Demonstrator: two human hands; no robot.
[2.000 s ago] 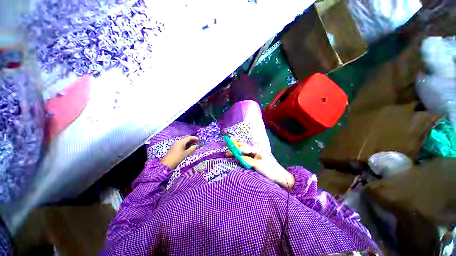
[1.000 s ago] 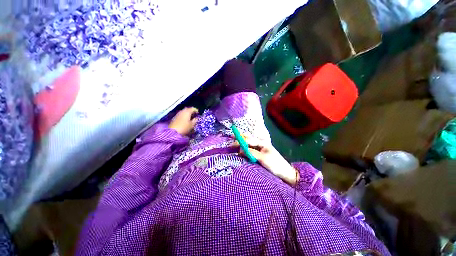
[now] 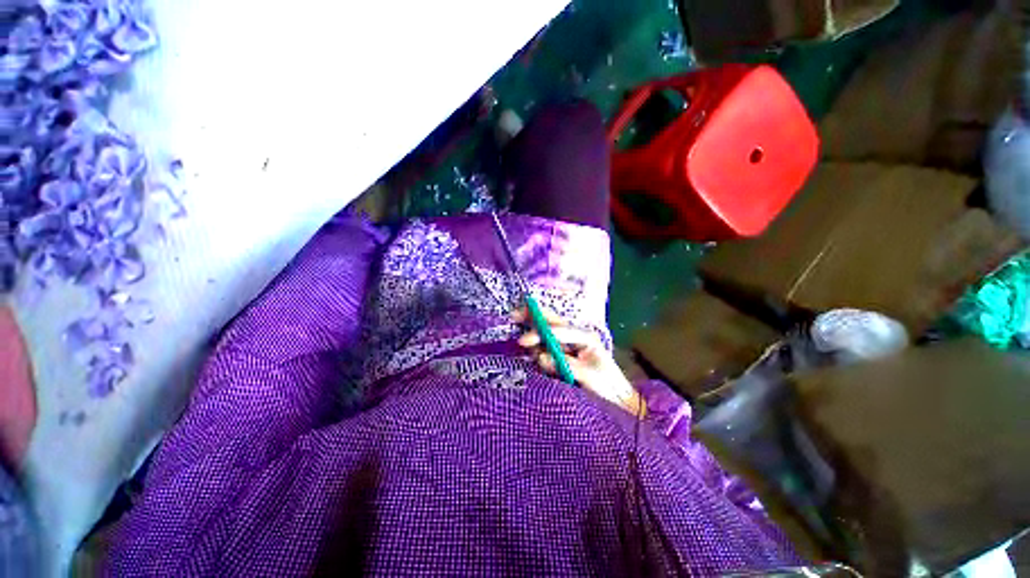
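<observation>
My right hand [image 3: 584,359] holds green-handled scissors [image 3: 548,336] over my lap, with the thin dark blades pointing up and away from me. The lap cloth [image 3: 429,296], patterned white and dark with a purple border, lies over my knees. Small purple bits [image 3: 420,251] lie on it near its far left part. My left hand is not visible; the left sleeve [image 3: 277,322] reaches forward beside the table edge and its end is hidden. A heap of purple-and-white looped pieces [image 3: 79,181] lies on the table at the left.
The white-covered table [image 3: 294,102] runs diagonally at the left, with a pink-red flat thing [image 3: 14,390] at the picture's edge. A red stool [image 3: 751,152] stands on the green floor. Brown cardboard [image 3: 892,243], a clear bag [image 3: 858,335] and green plastic [image 3: 1003,303] lie at the right.
My left hand has gone out of sight and its sleeve has moved forward. The view has shifted closer to the heap. My right hand still holds the scissors, whose blades now show.
</observation>
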